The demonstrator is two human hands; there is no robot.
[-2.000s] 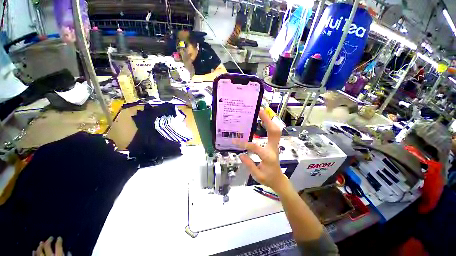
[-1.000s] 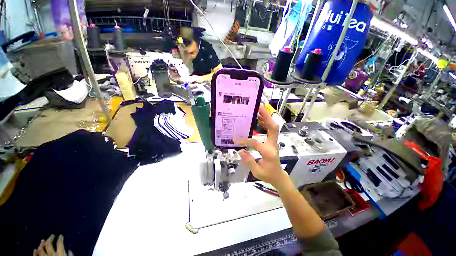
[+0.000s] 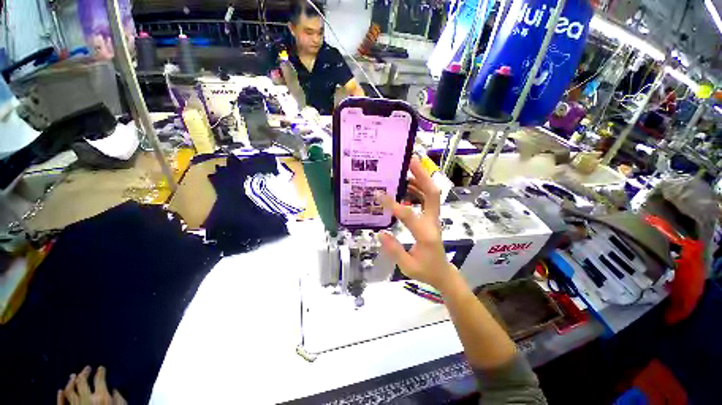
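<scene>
A smartphone [image 3: 372,162] with a dark case and a lit pink screen stands upright above the left end of the white sewing machine head [image 3: 507,245]. My right hand [image 3: 419,233] is at the phone's lower right, fingers spread, with a fingertip at the lower part of the screen. It does not grip the phone. My left hand [image 3: 89,387] lies on the large black fabric pile [image 3: 103,293] at the bottom left, cut off by the lower edge. Its fingers are a little apart, and nothing shows in them.
A bundle of black-and-white pieces [image 3: 269,192] lies behind the table's centre. Right of the needle area are small tools [image 3: 423,293] and an open brown box [image 3: 518,308]. Black thread cones [image 3: 449,93] stand behind the head. A person [image 3: 317,63] is opposite.
The phone screen content has scrolled, and my right fingertip is higher on the screen. The person opposite has raised their head and sits more upright. My left hand has barely moved.
</scene>
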